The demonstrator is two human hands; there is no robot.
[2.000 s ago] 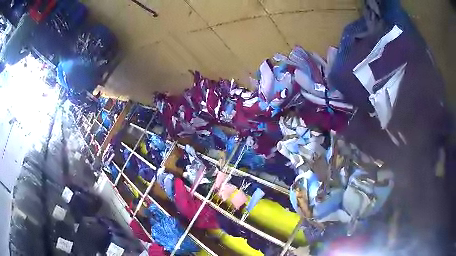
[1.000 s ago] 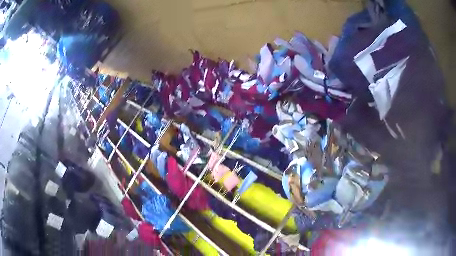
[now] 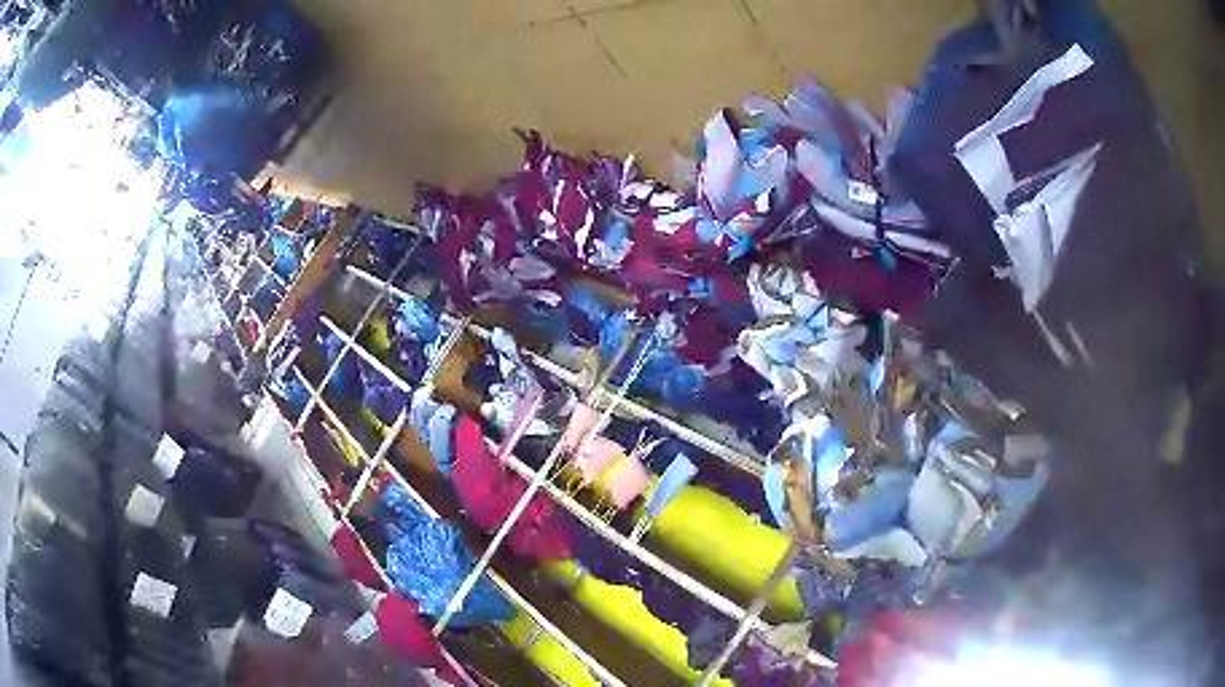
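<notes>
Neither of my hands shows in the head view. Dark fabric [image 3: 94, 443] lies along the table at the left, with several small white square stickers [image 3: 153, 593] on it; some bear faint print. The table's pale edge [image 3: 298, 472] runs beside the cloth. A rack of pale metal bars [image 3: 564, 494] stands next to it. Crimson cloth [image 3: 486, 486], a crinkled blue bundle [image 3: 437, 557], peach scraps [image 3: 605, 463] and a bright yellow shape [image 3: 712, 530] lie among or behind the bars.
Maroon offcuts [image 3: 571, 222] and light blue and white offcuts [image 3: 860, 490] are heaped beside the rack. A large dark navy shape with white folded strips [image 3: 1032, 242] fills the right. Tan floor [image 3: 511, 81] spans the top. Dark bundles [image 3: 202, 61] stand upper left. Glare hides the lower right.
The rack, heaps and stickers have shifted slightly up and left in the view since the oldest frame. The glare at the lower right is larger. Nothing is seen taken or let go.
</notes>
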